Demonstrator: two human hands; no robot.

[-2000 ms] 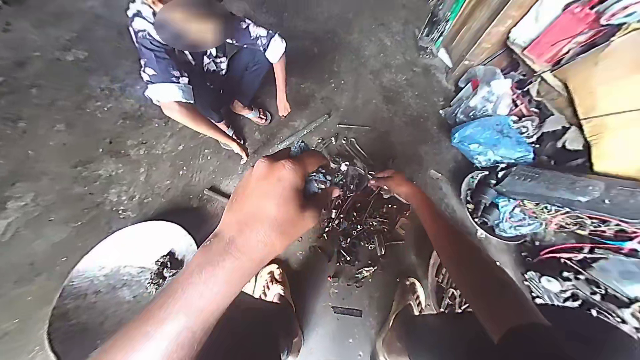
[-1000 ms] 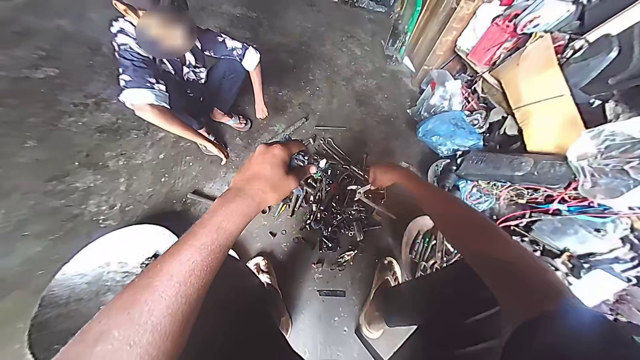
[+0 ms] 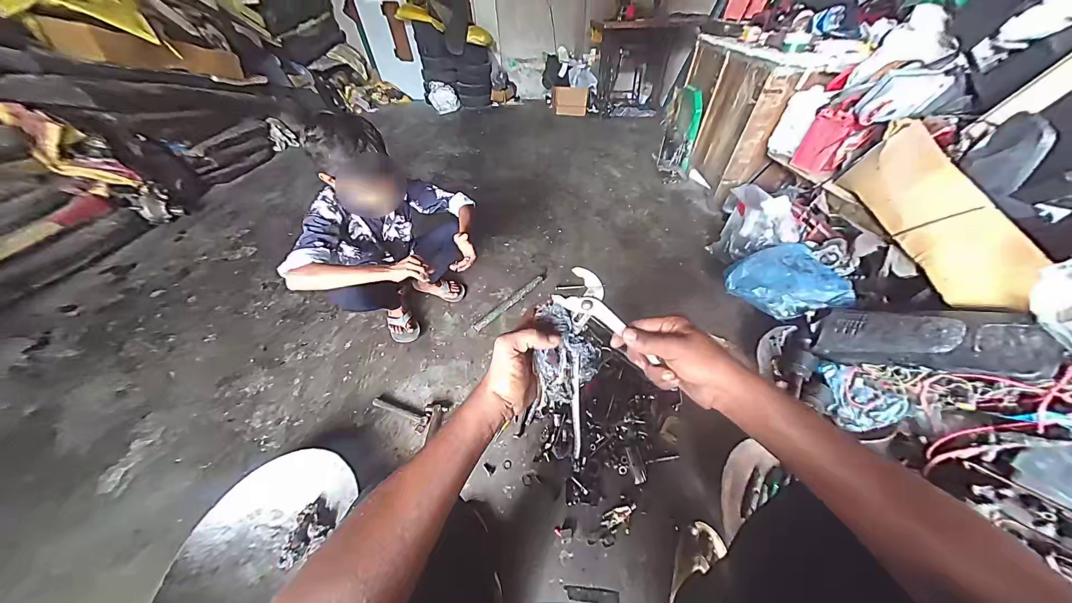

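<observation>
Raised above the floor, my left hand (image 3: pixel 519 368) grips a dark, crumpled bundle (image 3: pixel 565 356) that looks like a greasy rag or plastic. A metal tool with a curved hooked jaw (image 3: pixel 593 308), perhaps pliers or a hook wrench, has its handle in my right hand (image 3: pixel 670 356). The tool's head meets or overlaps the top of the bundle; whether it grips anything cannot be told. Below both hands lies a heap of small dark metal parts (image 3: pixel 611 435), with bolts and rods among them. A thin pale rod (image 3: pixel 576 410) passes in front of the bundle.
A person (image 3: pixel 377 226) squats across from me. Between us a metal bar (image 3: pixel 508 301) lies on the floor. A hammer-like tool (image 3: pixel 414 412) is left of the heap, and a round metal pan (image 3: pixel 251 519) is nearer. At right are a blue plastic bag (image 3: pixel 789 280), wires and a motorcycle seat (image 3: pixel 930 339).
My hands have risen from the heap, now with the bundle in the left and the hooked tool in the right. The other person's hands have come up from near the floor. The view has tilted up.
</observation>
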